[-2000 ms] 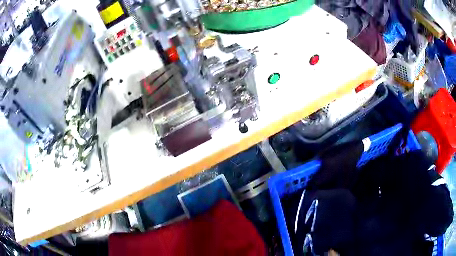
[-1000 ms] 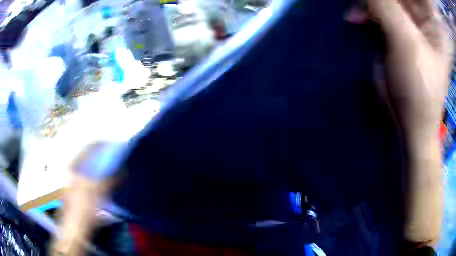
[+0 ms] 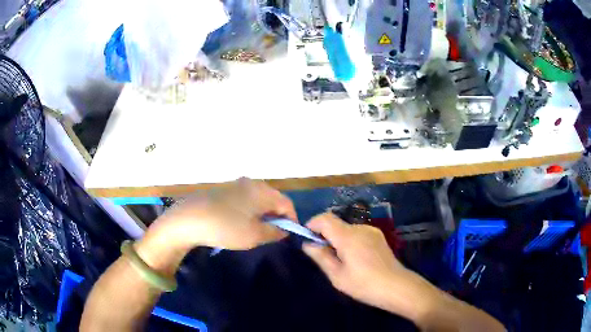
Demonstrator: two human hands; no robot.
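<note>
My left hand (image 3: 227,217) and my right hand (image 3: 353,256) are close together in front of the table edge. Both grip the pale strip (image 3: 295,228) along the edge of a dark navy garment piece (image 3: 259,292), which hangs below them. A short length of strip shows between the hands. The grey button-sewing machine head (image 3: 396,29), with a yellow warning triangle, stands on the table behind them to the right. The garment is apart from the machine.
The white table (image 3: 227,139) has a wood-coloured front edge. A clear plastic bag (image 3: 168,39) lies at back left, near a turquoise handle (image 3: 338,53). The green-rimmed bowl (image 3: 554,70) is at right. A blue basket (image 3: 476,233) holds dark garments. A black fan (image 3: 19,110) stands far left.
The hands came into view with the navy garment, held widely spread a second ago. Now they are close together and lower, on the strip. The view has shifted left along the table.
</note>
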